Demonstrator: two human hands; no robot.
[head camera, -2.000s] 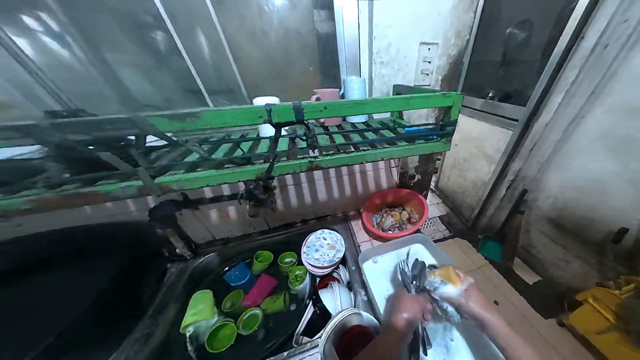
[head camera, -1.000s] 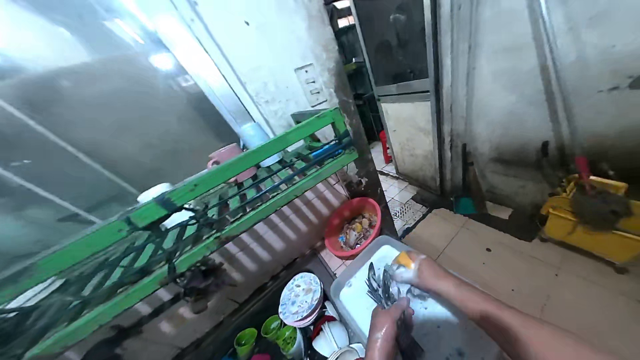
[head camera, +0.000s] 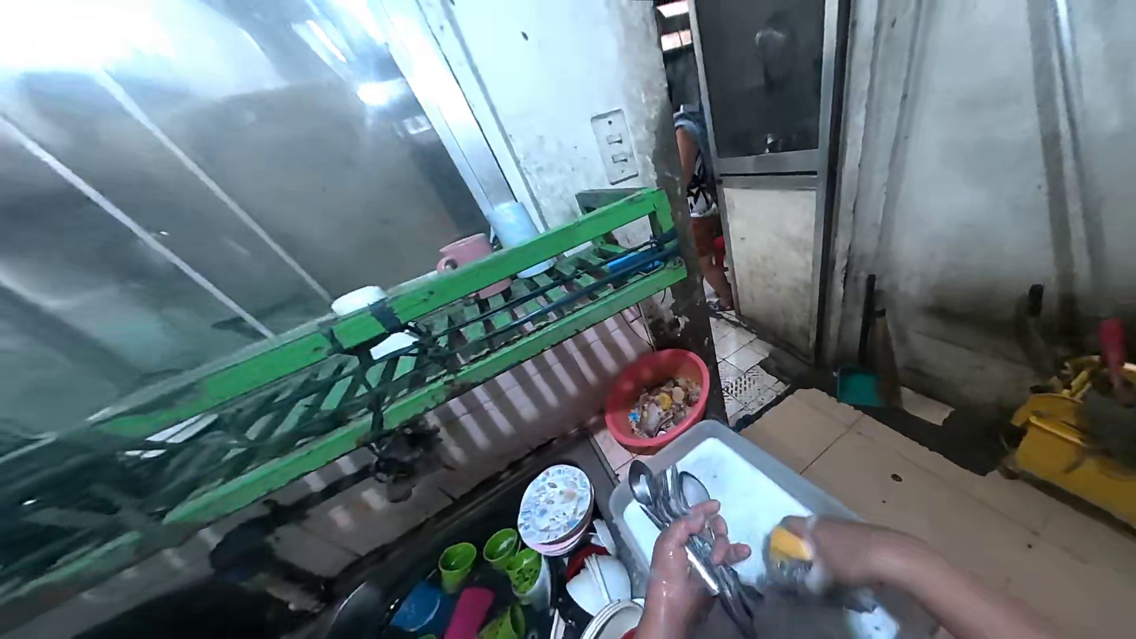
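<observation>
My left hand (head camera: 688, 568) is closed round a bundle of metal spoons (head camera: 670, 497), bowls pointing up and away. To its right, my right hand (head camera: 816, 541) grips a yellow sponge (head camera: 788, 544), blurred at its lower edge. Both hands are over a whitish plastic tub (head camera: 741, 444) with white suds or liquid inside. Left of the tub, a stack of patterned plates (head camera: 556, 504) stands beside white bowls (head camera: 599, 581) and several green cups (head camera: 457, 564) in a dark basin. A pink cup (head camera: 469, 612) and a blue one (head camera: 420, 608) lie among them.
A red basin (head camera: 657, 355) of food scraps stands beyond the tub. A green slatted rack (head camera: 532, 337) with mugs runs along the wall at left. A yellow mop bucket (head camera: 1074, 444) and a teal dustpan (head camera: 859, 386) are at right. A person (head camera: 701, 204) stands in the doorway.
The view has swung to the right, bringing the mop bucket fully in. The right hand with the sponge has moved away from the spoons. A person now shows in the doorway.
</observation>
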